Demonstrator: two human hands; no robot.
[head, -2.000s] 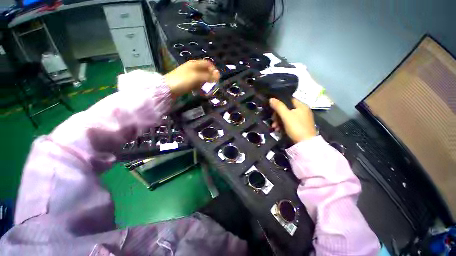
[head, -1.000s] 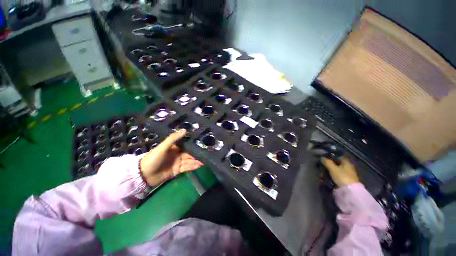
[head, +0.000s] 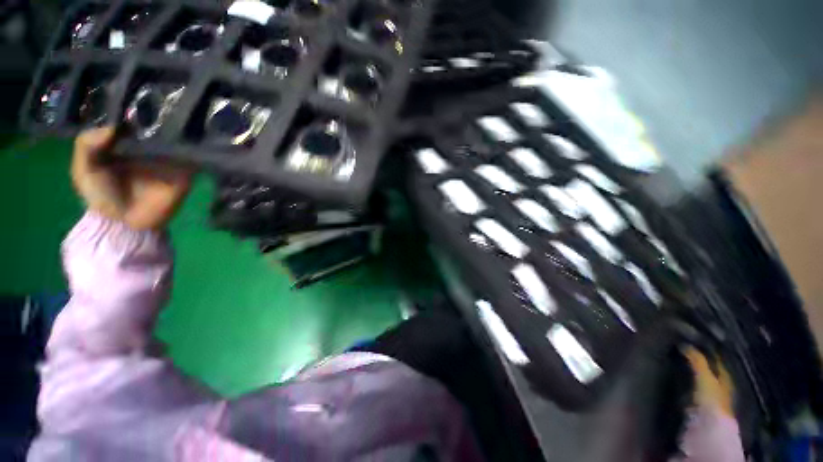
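Note:
My left hand (head: 135,185) grips the near edge of a black foam tray (head: 257,167) and holds it up at the upper left. Its square pockets hold round smartwatch units (head: 236,120) with dark faces and metallic rims. A second black foam tray (head: 541,379) lies on the bench, with white labels (head: 573,354) over its pockets; it is blurred. My right hand (head: 711,383) is small, blurred and partly cut off at the lower right, near the keyboard; what it holds cannot be made out.
White papers (head: 600,113) lie behind the tray on the bench. The blurred black keyboard (head: 758,298) is at the right, beside the orange monitor screen (head: 790,180). Another tray of watches (head: 262,203) is lower down at the left, above the green floor (head: 226,307).
The watch tray has come up off the bench to the left in my left hand. The tray with white labels now shows beneath where it lay. The view has shifted.

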